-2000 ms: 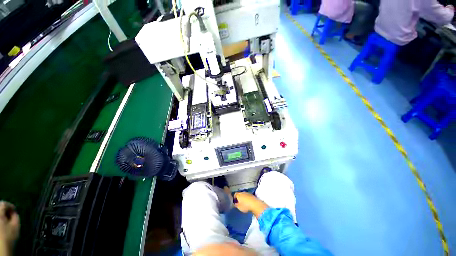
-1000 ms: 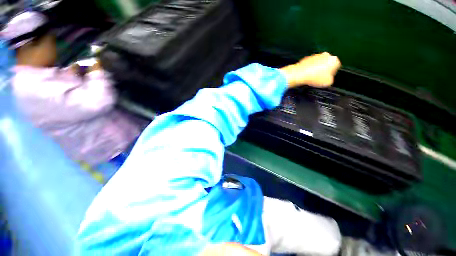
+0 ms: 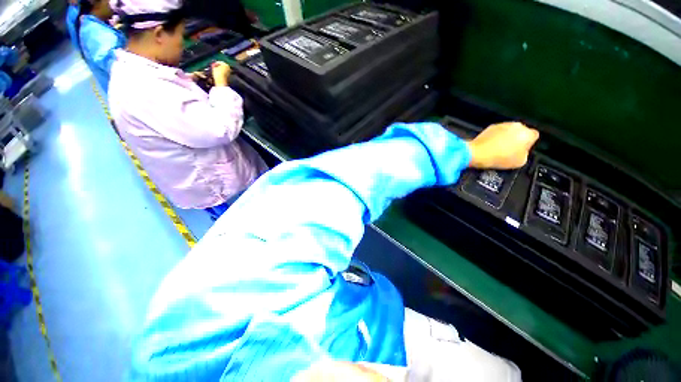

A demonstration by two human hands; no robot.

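Observation:
My left hand (image 3: 504, 145), bare in a bright blue sleeve, reaches over the foam tray (image 3: 515, 221) on the green conveyor. Its fingers are curled at the tray's far edge; their tips are hidden, so whether they grip it cannot be told. The black tray holds several part-assembled phones in a row, backs up with white-printed batteries, such as one phone unit (image 3: 550, 203). My forearm and hand cover part of the tray's left end. My right hand is not in view.
Another foam tray stack (image 3: 351, 63) with phones on top stands up the line. A person in a pink smock (image 3: 175, 127) sits beside the conveyor, hands raised over it. The dark fan (image 3: 641, 369) is cut off at bottom right. A yellow-marked blue floor lies left.
The view has swung left from the white machine to the conveyor. My left hand, earlier at the picture's left edge, is now over the tray. My right hand has left the picture.

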